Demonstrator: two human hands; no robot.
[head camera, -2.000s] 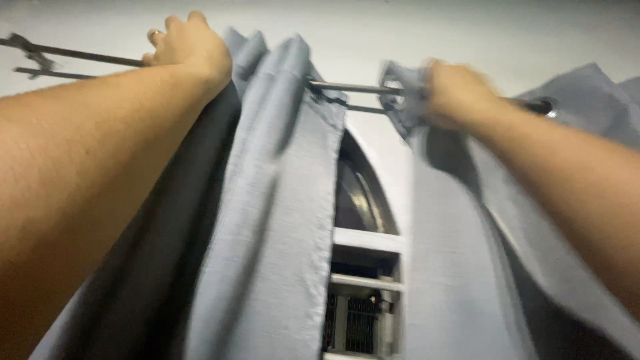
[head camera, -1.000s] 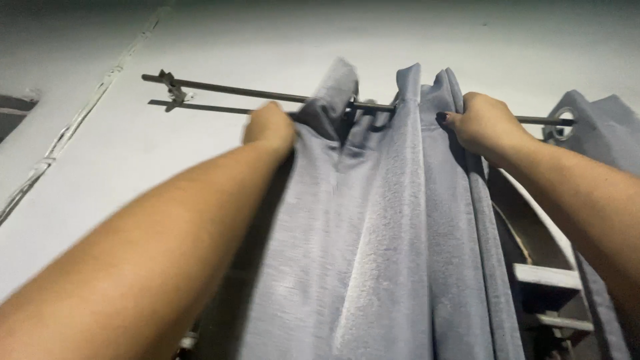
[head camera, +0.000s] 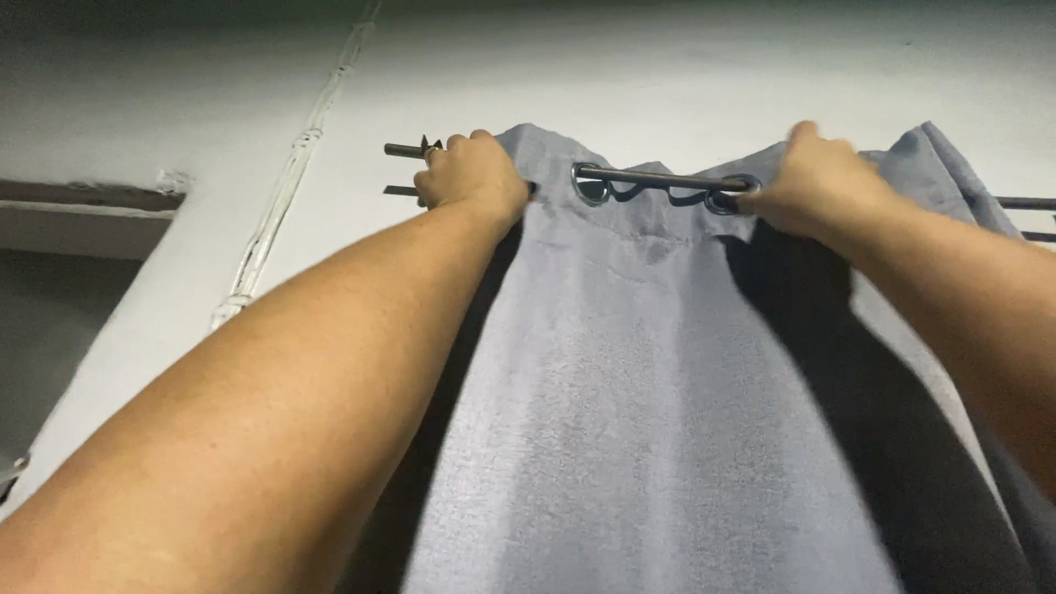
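A grey grommet curtain (head camera: 610, 371) hangs from a dark metal curtain rod (head camera: 660, 178), which passes through its metal eyelets. At the curtain's top left edge, close to the rod's end, my left hand (head camera: 474, 175) grips the fabric. My right hand (head camera: 825, 177) is on the top hem beside an eyelet (head camera: 741, 186), its thumb near the ring; it is slightly blurred and its hold on the cloth is partly hidden. Between the hands the top of the curtain is spread, with two eyelets showing.
The rod bracket (head camera: 431, 148) is just left of my left hand. A white-painted cable or conduit (head camera: 272, 210) runs up the pale wall (head camera: 660, 74). At the far left is a recessed opening with a ledge (head camera: 82, 198). More rod shows at the right edge.
My left hand has moved left along the rod to near the bracket, bringing the curtain's edge with it. The curtain top is spread wider, and the window seen earlier is covered or out of view.
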